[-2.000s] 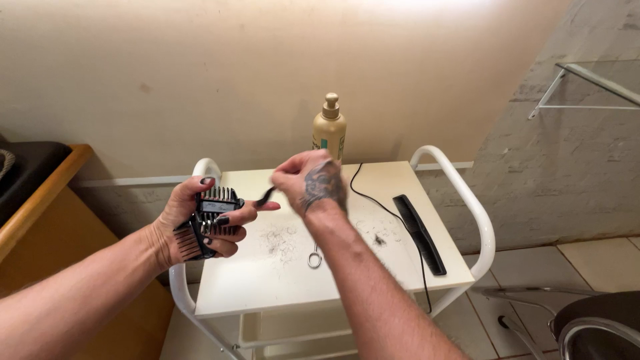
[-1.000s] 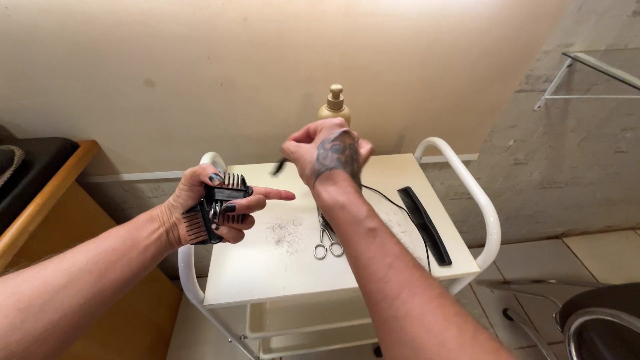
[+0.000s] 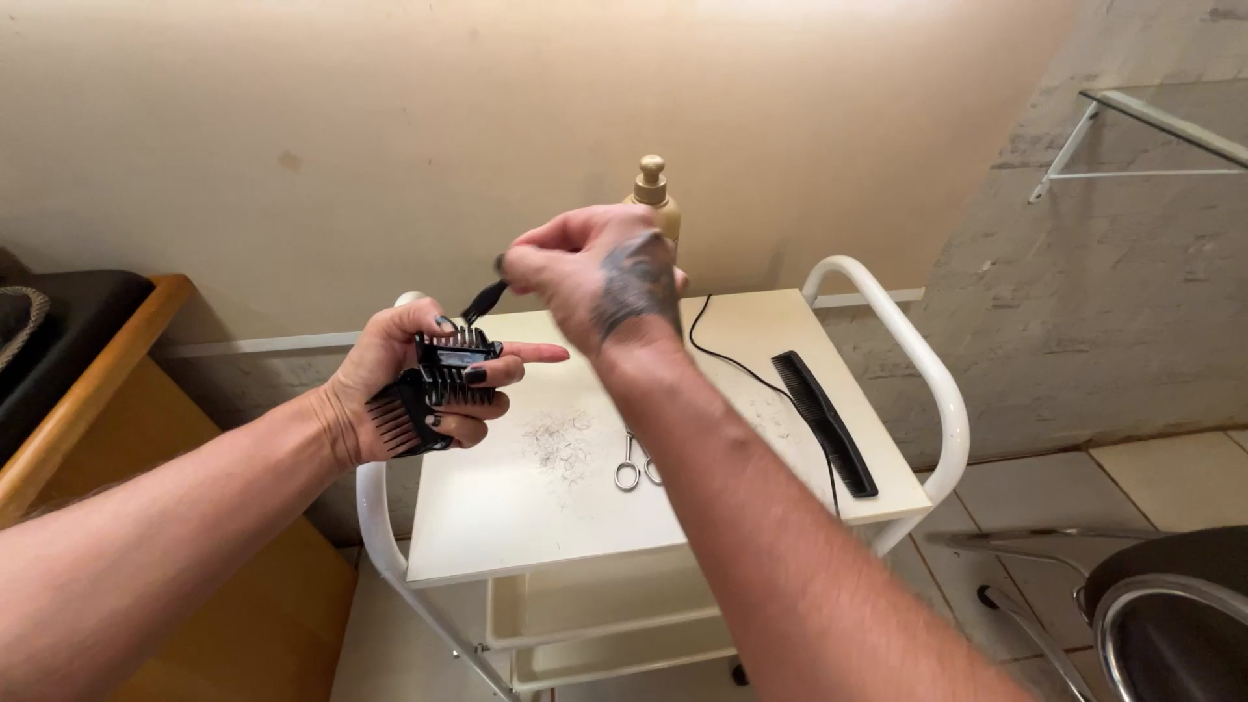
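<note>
Several black clipper guard combs [image 3: 455, 363] are gripped in my left hand [image 3: 419, 375], its index finger stretched out to the right. My right hand [image 3: 604, 278], slightly blurred, pinches a small black brush [image 3: 485, 301] whose bristles are at the upper edge of the guards. Below both hands lies the white top of a trolley [image 3: 487, 526], with loose hair clippings [image 3: 561, 444] on it. Metal scissors [image 3: 627, 475] lie there too, partly hidden by my right forearm. A black comb [image 3: 824, 424] rests near the right edge, beside a black cord [image 3: 736, 363].
Behind my right hand stands a gold pump bottle [image 3: 651, 185] against the wall. White tubular handles [image 3: 951, 409] rise at the trolley's sides. A wooden cabinet [image 3: 195, 487] is at left, a glass shelf [image 3: 1170, 122] at upper right, a dark chair with chrome parts [image 3: 1170, 604] at lower right.
My right hand has moved with the brush, which was apart from the guards one second ago and is now at their upper edge. My left hand keeps its hold on the guards.
</note>
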